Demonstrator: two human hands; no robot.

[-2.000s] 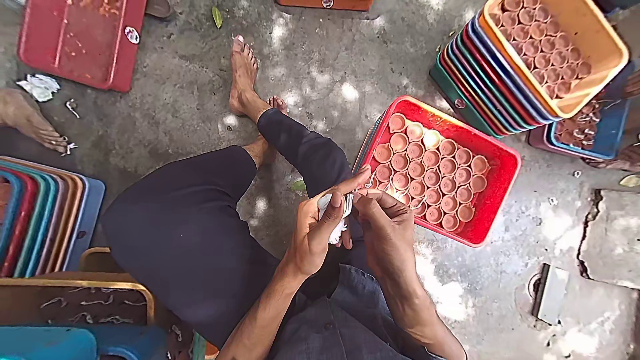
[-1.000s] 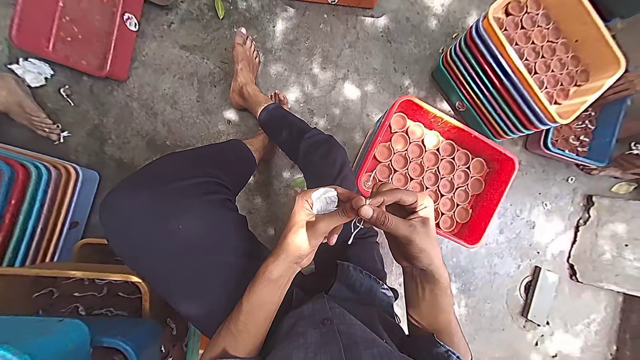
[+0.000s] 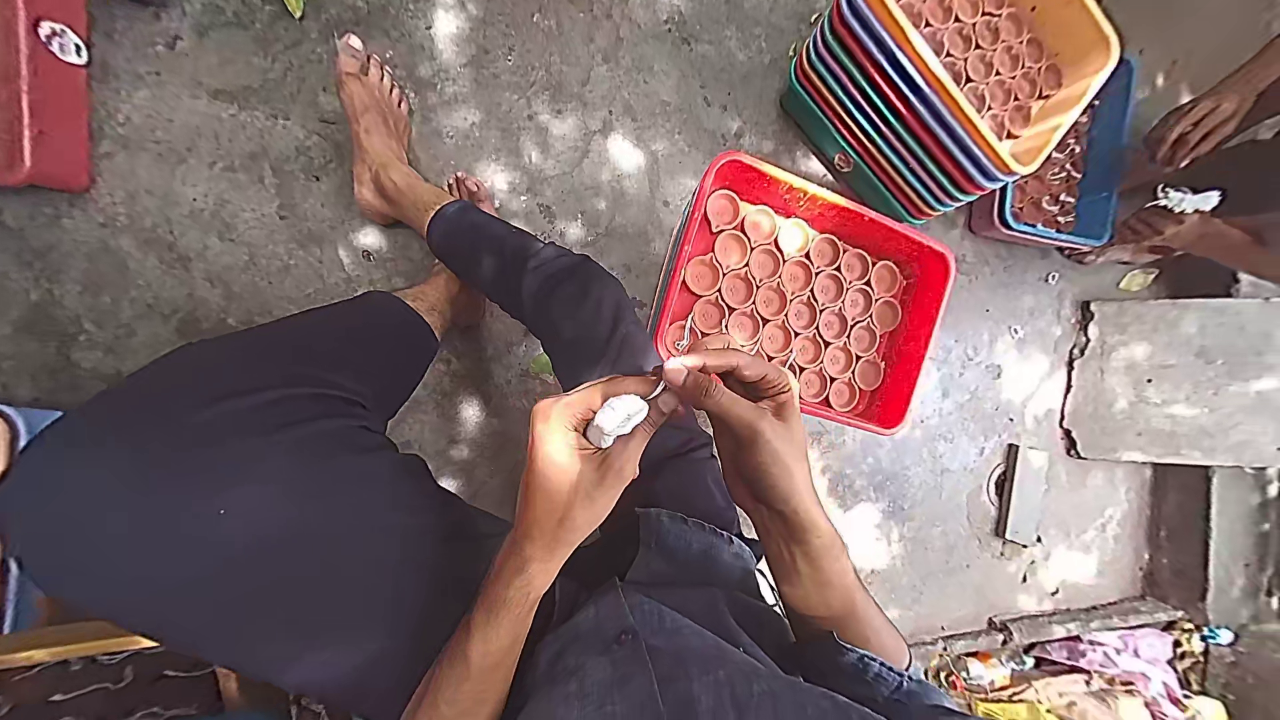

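My left hand (image 3: 590, 450) holds a wad of white cotton (image 3: 617, 420) between thumb and fingers, above my lap. A thin white strand (image 3: 657, 388) runs from the cotton to my fingertips. My right hand (image 3: 745, 410) meets the left at the fingertips and pinches the strand, whose curled end (image 3: 684, 335) sticks up past the fingers. Just beyond the right hand lies a red plastic tray (image 3: 925, 330) with rows of small round clay cups (image 3: 797, 277). The hands partly cover its near left corner.
Nested coloured trays (image 3: 835, 150), the top one yellow with clay cups, lean at the upper right. Beside them are a blue tray (image 3: 1098, 190) and another person's hands (image 3: 1195, 125) with white cotton. A red tray (image 3: 45, 110) lies far left, a broken slab (image 3: 1180, 380) right, litter (image 3: 1110, 670) lower right.
My fingertips have stayed close together, and the strand's curled end now points up over the tray's edge; a second ago a strand hung below them. The view has shifted to the right.
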